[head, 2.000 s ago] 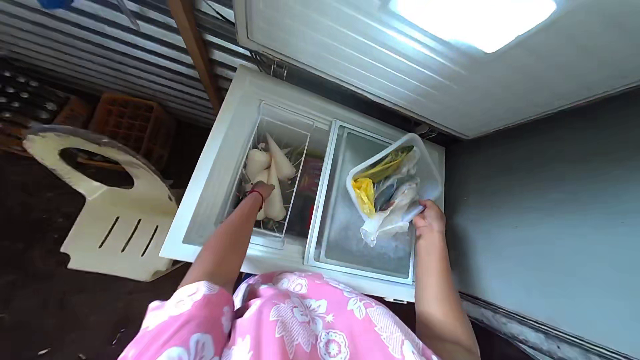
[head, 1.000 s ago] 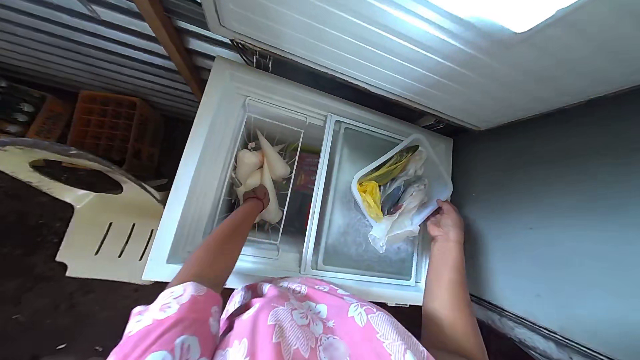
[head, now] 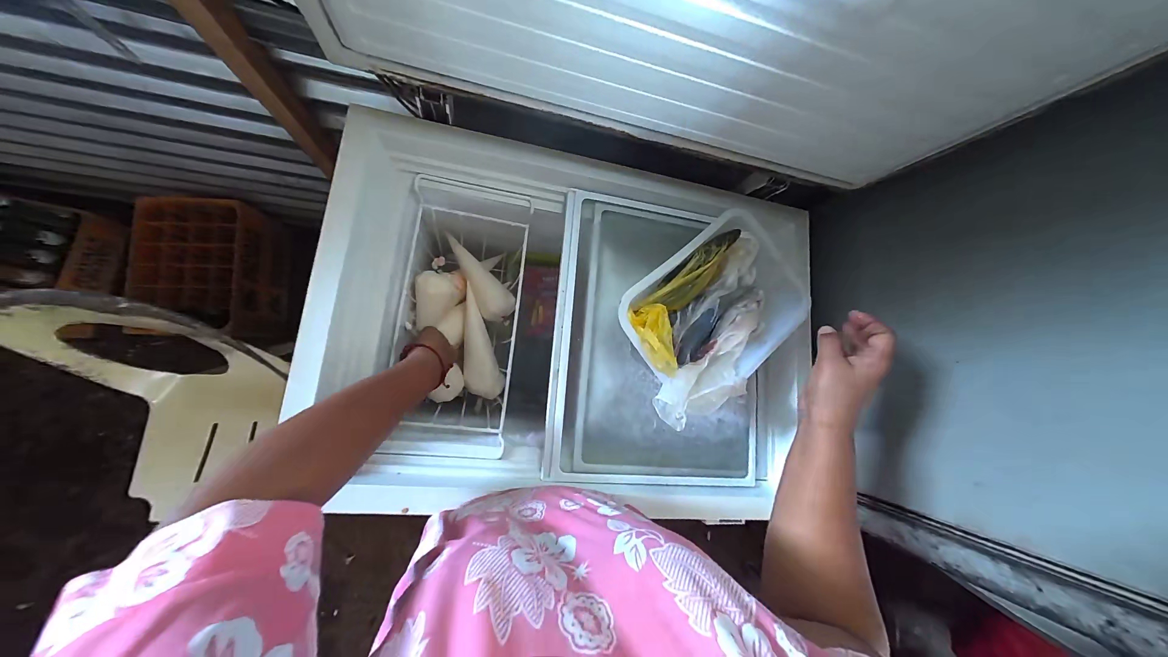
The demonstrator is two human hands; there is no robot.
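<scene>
In an open chest freezer, a white wire basket (head: pixel 502 429) holds several pale cone-shaped packs (head: pixel 481 351). My left hand (head: pixel 429 351) reaches down into the basket among the packs; its fingers are hidden, so its hold cannot be told. At the right, a translucent white plastic bin (head: pixel 776 306) sits tilted over the second compartment, holding a yellow plastic bag (head: pixel 652 336) and clear plastic bags (head: pixel 721 374) that hang over its edge. Just right of the bin, my right hand (head: pixel 853 356) is raised off it, fingers curled loosely, with nothing seen in it.
The raised freezer lid (head: pixel 639 73) leans above, and a grey wall (head: pixel 1004 338) stands close on the right. A cream plastic chair (head: pixel 196 401) and an orange crate (head: pixel 187 255) are at the left. A divider rim (head: pixel 561 338) separates the freezer's two parts.
My right hand has let go of the plastic bin and moved off to its right. My left hand stays in the wire basket.
</scene>
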